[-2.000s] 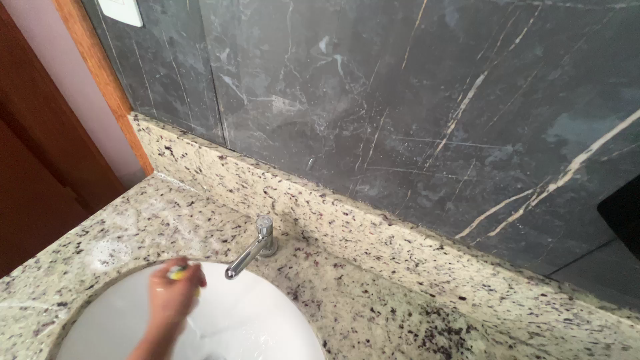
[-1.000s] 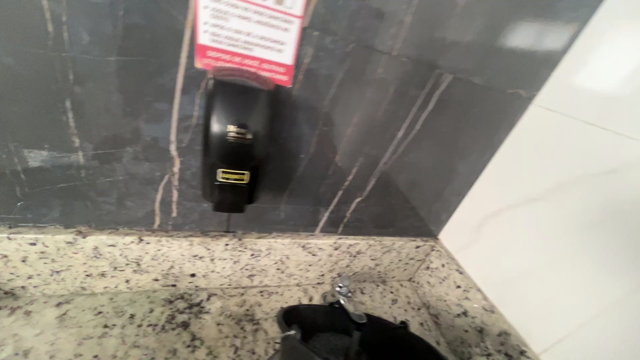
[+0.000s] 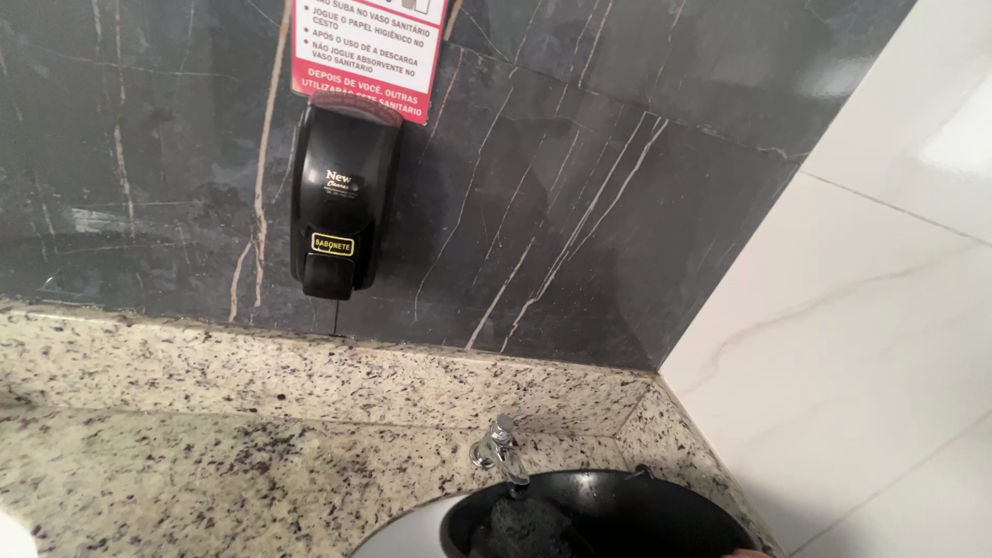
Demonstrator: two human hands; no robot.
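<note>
A black plastic bucket (image 3: pixel 651 508) sits tilted at the white sink basin (image 3: pixel 411 535), under the chrome push tap (image 3: pixel 500 449). Foamy liquid (image 3: pixel 527 527) shows inside its left part. At the bottom edge, a sliver of my right hand (image 3: pixel 745 553) is at the bucket's right rim; the rest of it is out of frame, so its grip cannot be made out. My left hand is outside the view.
A black soap dispenser (image 3: pixel 345 201) is fixed to the dark marbled wall, below a red and white sign (image 3: pixel 364 54). Speckled granite counter (image 3: pixel 194 480) and backsplash (image 3: pixel 310 372) run to a white wall (image 3: pixel 852 325) at right. Another white basin edge (image 3: pixel 12 539) shows at lower left.
The view has swung far right from the first basin, where a hand held a small yellow item, to this one. Since one second ago, part of my right hand has appeared at the bucket's rim.
</note>
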